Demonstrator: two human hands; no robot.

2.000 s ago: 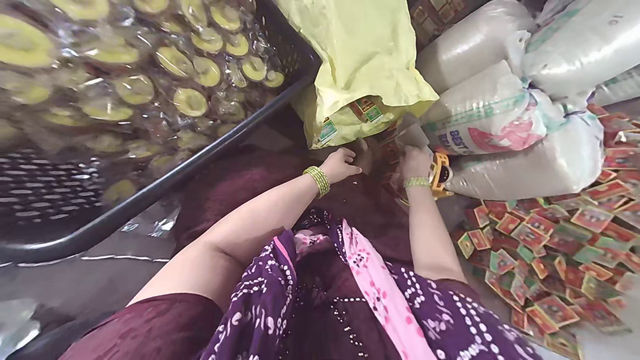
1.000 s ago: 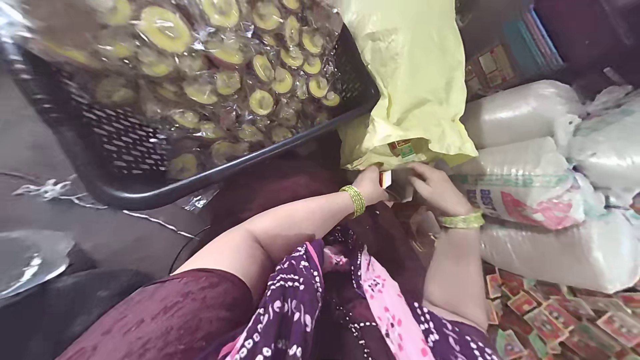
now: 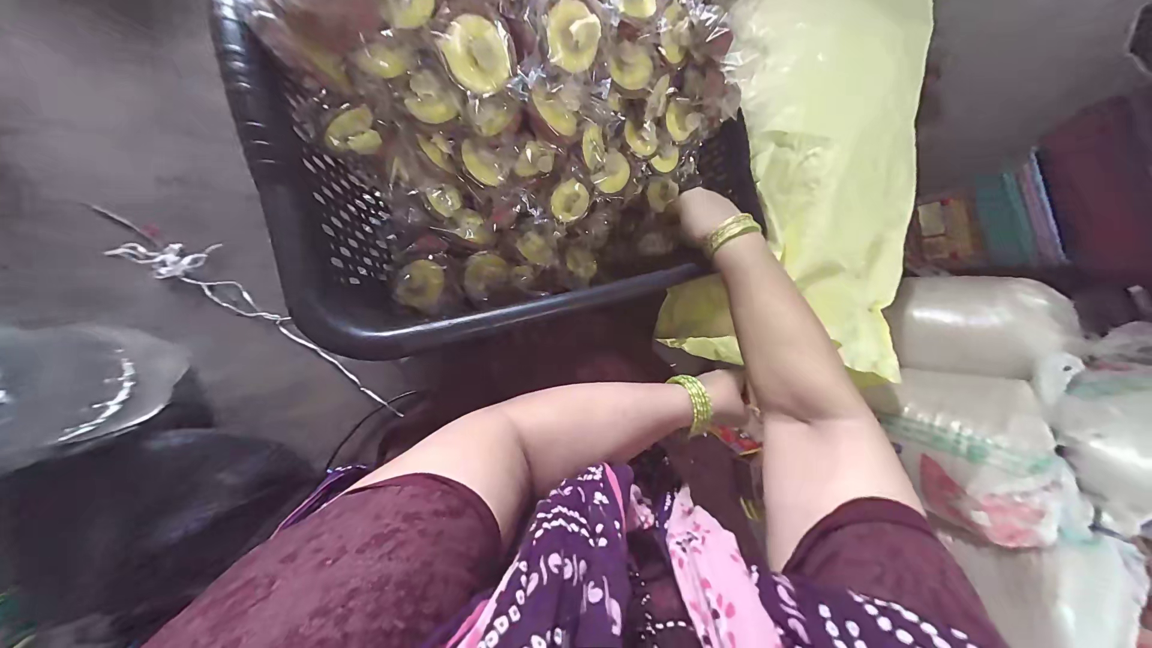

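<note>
My right hand reaches into the right end of a black perforated plastic basket, among many clear-wrapped packets that show yellow rings. Its fingers are hidden by the packets, so what it holds does not show. My left hand is low beside my right forearm, under the lower end of a yellow sack. The left fingers are mostly hidden behind that forearm. Small red and yellow printed packets lie just below the left hand. Green bangles circle both wrists.
Filled translucent sacks are stacked at the right. White cord lies on the floor left of the basket. At the far left are a clear plastic sheet or bag and a dark rounded object. Folded coloured items stand at the upper right.
My right hand has moved from beside my left hand at the yellow sack's mouth up into the basket. My left hand has stayed low near the sack. The view has shifted left.
</note>
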